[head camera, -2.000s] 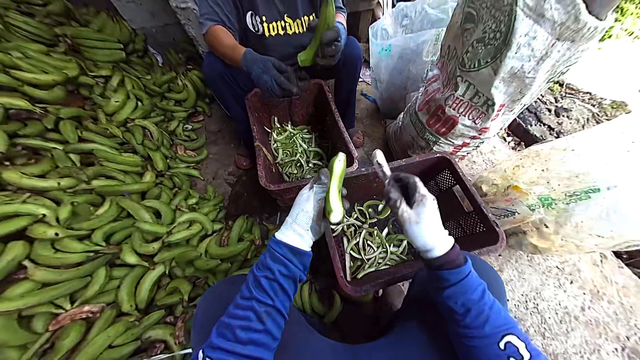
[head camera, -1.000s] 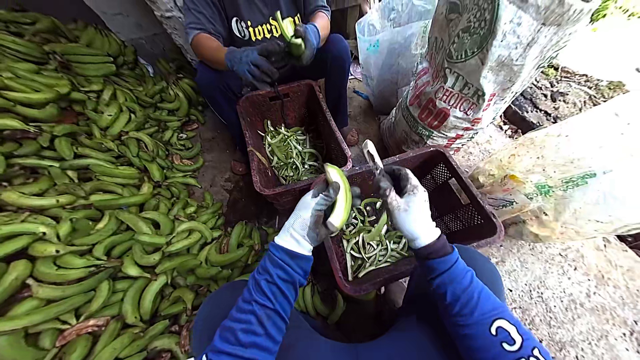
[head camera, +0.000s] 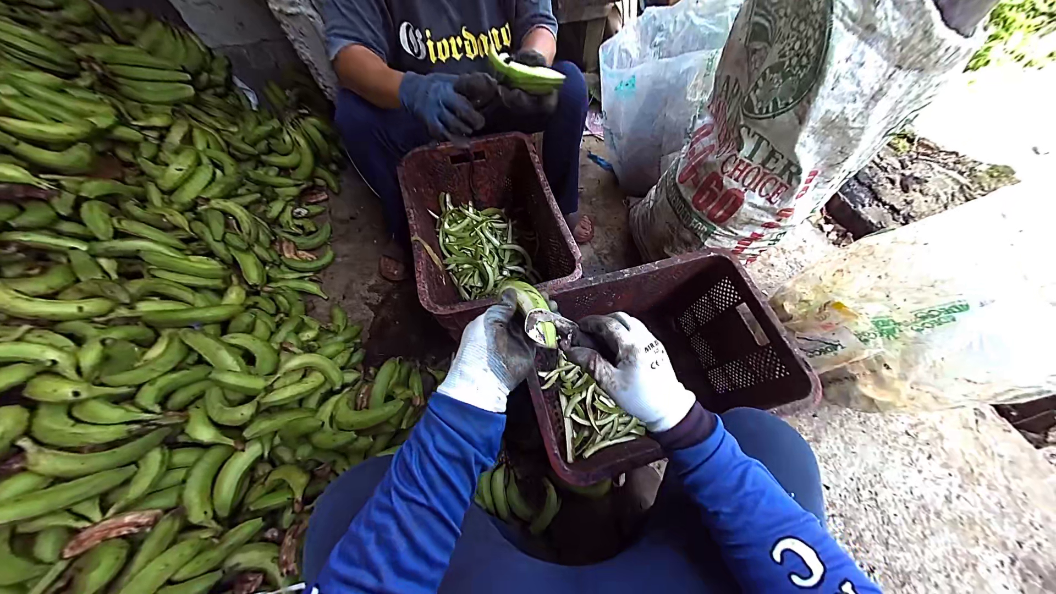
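Observation:
My left hand (head camera: 505, 346), in a white glove with grey palm, grips a partly peeled green plantain (head camera: 528, 304) above the gap between two crates. My right hand (head camera: 627, 363), gloved alike, is closed around a small peeling tool, mostly hidden by the fingers, whose light end (head camera: 543, 328) lies against the plantain. Beneath my hands, strips of green peel (head camera: 594, 412) lie in the near dark red plastic crate (head camera: 681, 264). More peel strips (head camera: 478, 247) fill part of the far crate (head camera: 421, 223).
Across from me sits a person whose blue-gloved hand (head camera: 441, 103) is beside another plantain (head camera: 528, 76). A large heap of green plantains (head camera: 190, 330) covers the floor at left. A printed woven sack (head camera: 742, 140), a clear plastic bag (head camera: 652, 91) and a yellowish bag (head camera: 916, 305) stand at right.
My right hand and the tool have come down and closer to my left hand, onto the plantain, which is now tilted differently. The other person's plantain has turned from upright to nearly level.

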